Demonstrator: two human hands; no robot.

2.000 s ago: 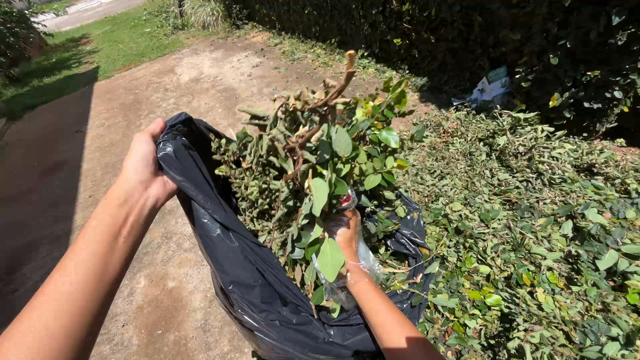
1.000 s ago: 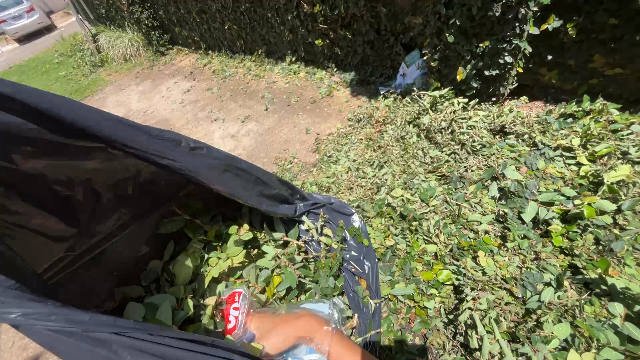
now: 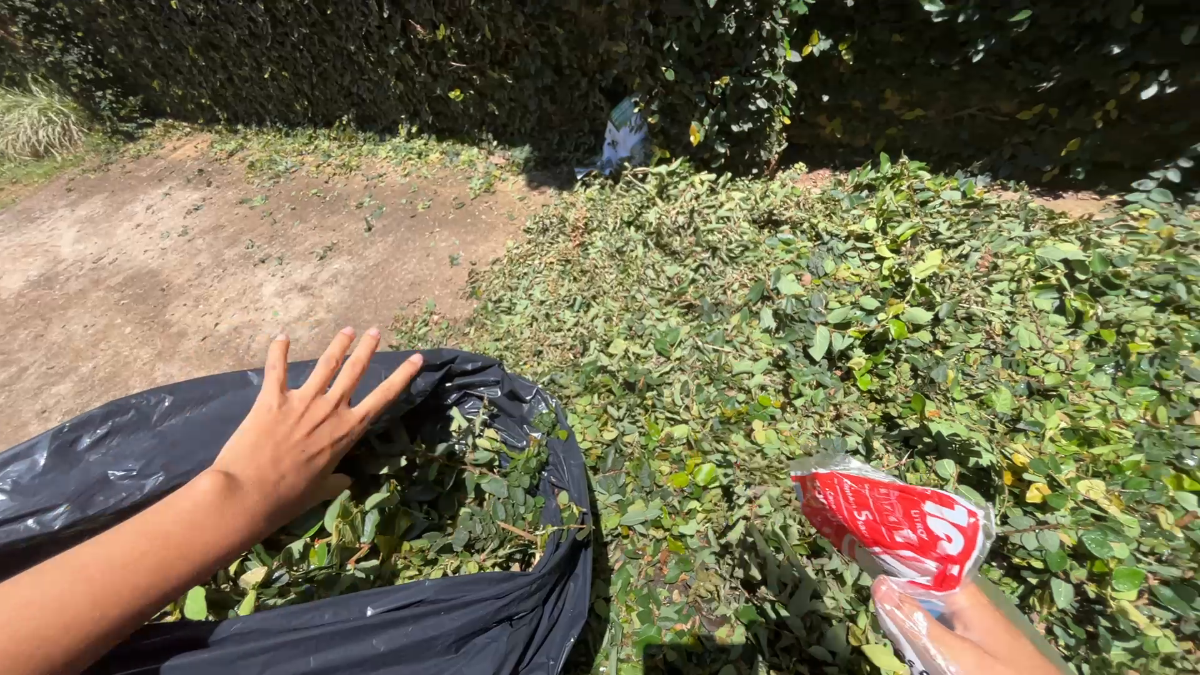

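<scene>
A black plastic garbage bag [image 3: 187, 422] lies with its mouth open at the lower left, holding green leafy clippings [image 3: 469, 525]. My left hand [image 3: 305, 422] is spread flat over the bag's far rim, fingers apart, gripping nothing. At the lower right, my right hand [image 3: 947, 623] holds a clear plastic bottle with a red label [image 3: 891, 525] that bears writing; its far end points up and left, and its lower part is cut off by the frame. The bottle is over a broad heap of cut leaves and twigs [image 3: 712, 375], to the right of the bag.
A dark leafy hedge [image 3: 375, 66] runs along the back. A blue and white plastic packet [image 3: 623, 141] lies at its foot, behind the heap. Bare packed ground [image 3: 262, 253] with scattered leaves stretches to the left, and a grass tuft [image 3: 37, 122] grows at the far left.
My right hand has come out of the bag's mouth with the bottle and is now over the heap. My left hand, earlier gripping the bag's rim, now lies spread on it. The view has swung right.
</scene>
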